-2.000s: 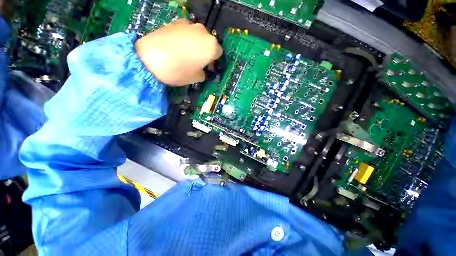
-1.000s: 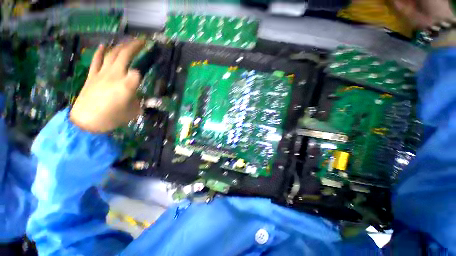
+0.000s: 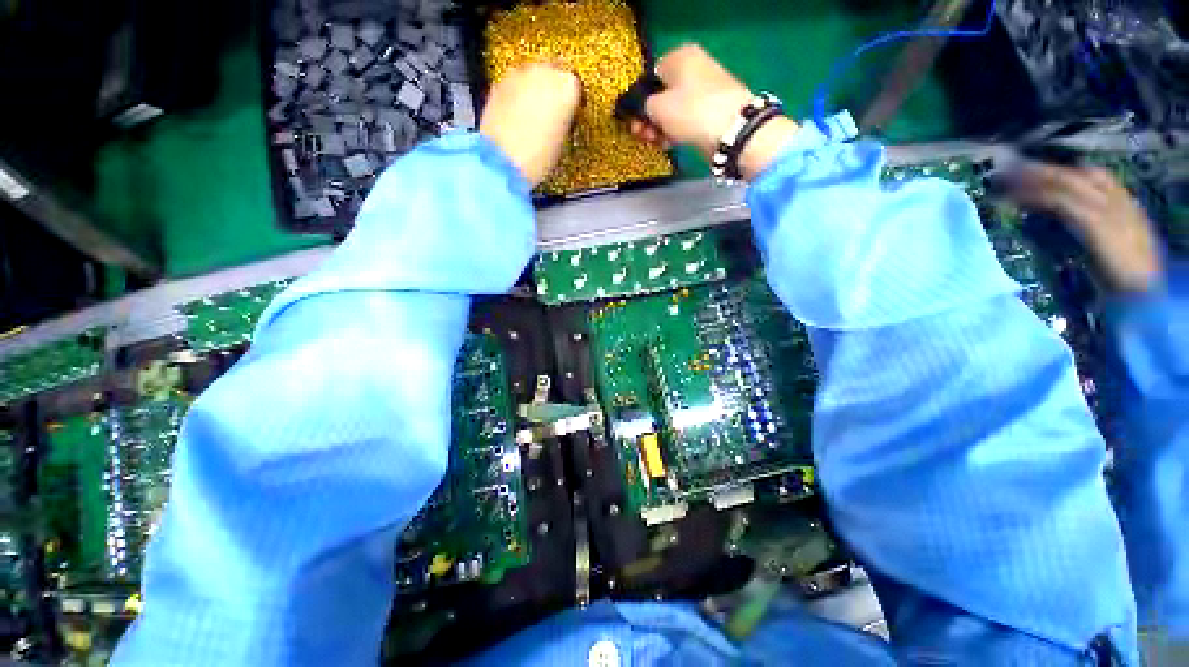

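The yellow parts bin (image 3: pixel 613 78), a black tray filled with tiny golden-yellow pieces, lies at the top centre. My left hand (image 3: pixel 532 120) is over its left part, back of the hand up, fingertips hidden. My right hand (image 3: pixel 689 104) is at its right edge, with fingers bent and black finger cots over the yellow pieces. I cannot tell if either hand holds a piece. A black-and-white bead bracelet (image 3: pixel 747 134) is on my right wrist.
The grey parts bin (image 3: pixel 372 98) stands left of the yellow bin. Below, green circuit boards (image 3: pixel 626 352) lie in black pallets (image 3: pixel 574 489), partly under my sleeves. Narrow green boards (image 3: pixel 631 267) line the rail. Another person's blurred hand (image 3: pixel 1102 222) is at the right.
The view has swung up to the bins. My left hand has moved from above the boards to the yellow bin, and my right hand is now there too.
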